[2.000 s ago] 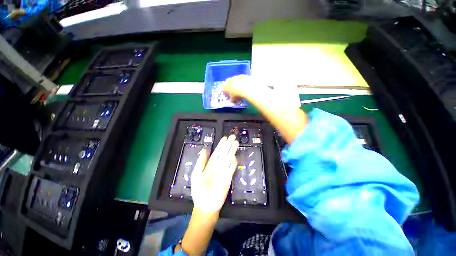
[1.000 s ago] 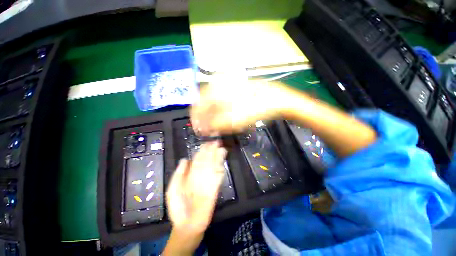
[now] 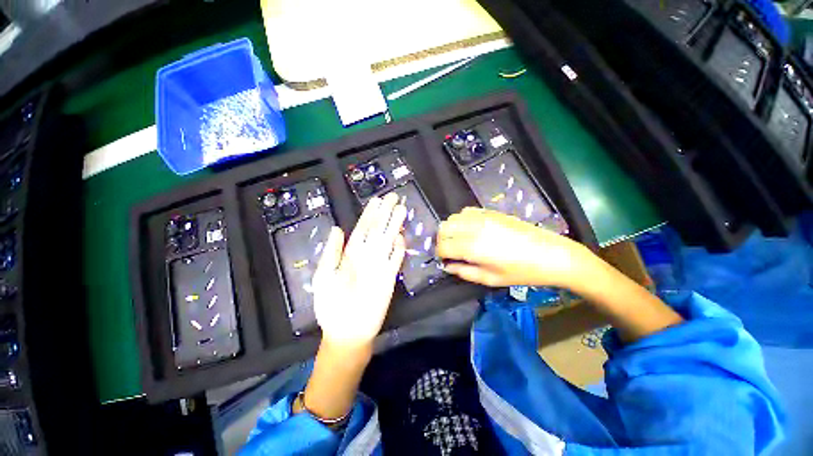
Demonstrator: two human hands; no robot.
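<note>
A black foam tray (image 3: pixel 251 258) holds several black phone assemblies, each in its own pocket, with lenses at the far end. My left hand (image 3: pixel 359 272) lies flat over the wall between the second and third pockets, its fingertips over the third phone (image 3: pixel 412 200). My right hand (image 3: pixel 499 249) is over that phone's lower right side, fingers curled and pinched; whether they hold anything is hidden. Small white slivers and some orange-yellow ones lie on the leftmost phone (image 3: pixel 203 298) and the rightmost phone (image 3: pixel 508 183).
A blue bin (image 3: pixel 174 125) with many tiny white pieces stands behind the tray. A small white sheet (image 3: pixel 358 98) and a thin rod (image 3: pixel 432 78) lie near a pale yellow sheet (image 3: pixel 383 31). Foam trays stand left (image 3: pixel 53 267) and right (image 3: pixel 615 116). A brown carton (image 3: pixel 570 343) is below the bench edge.
My right hand has gone from the blue bin, past the third phone's camera end, down to its lower side. My left hand stays flat but is now at the third phone. The view has shifted and turned.
</note>
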